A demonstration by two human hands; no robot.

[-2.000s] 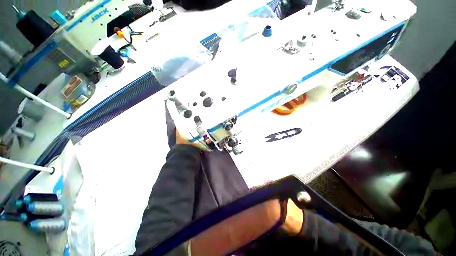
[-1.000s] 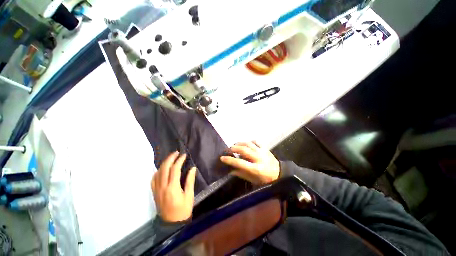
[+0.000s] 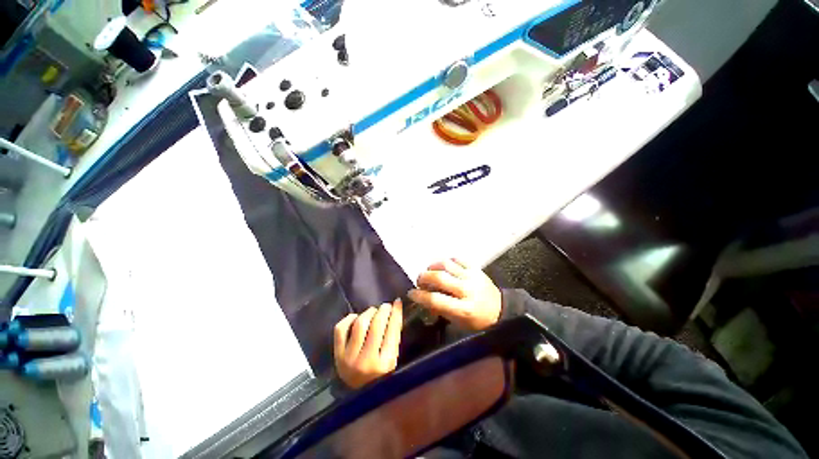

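A dark purplish-grey fabric piece [image 3: 310, 246] lies under the needle area and runs toward my lap. A seam line runs along it. The presser foot and needle [image 3: 361, 190] of the white sewing machine [image 3: 395, 76] stand over its upper right part. My left hand [image 3: 370, 342] lies on the fabric's near part, fingers on the cloth. My right hand [image 3: 456, 294] holds the fabric's near right edge at the table's front edge, fingers curled. Part of my left hand is hidden behind a dark glasses frame.
Black thread snips [image 3: 461, 179] lie right of the needle. Red-orange scissor handles [image 3: 467, 116] show under the machine arm. Small metal tools [image 3: 584, 85] lie at the right table end. A white sheet [image 3: 193, 296] lies left of the fabric. Thread cones [image 3: 49, 339] lie at the left edge.
My left hand has moved from beside the needle, down to the fabric's near part, then right toward my right hand. More fabric now shows, spread flat. My right hand has come up to the cloth's edge.
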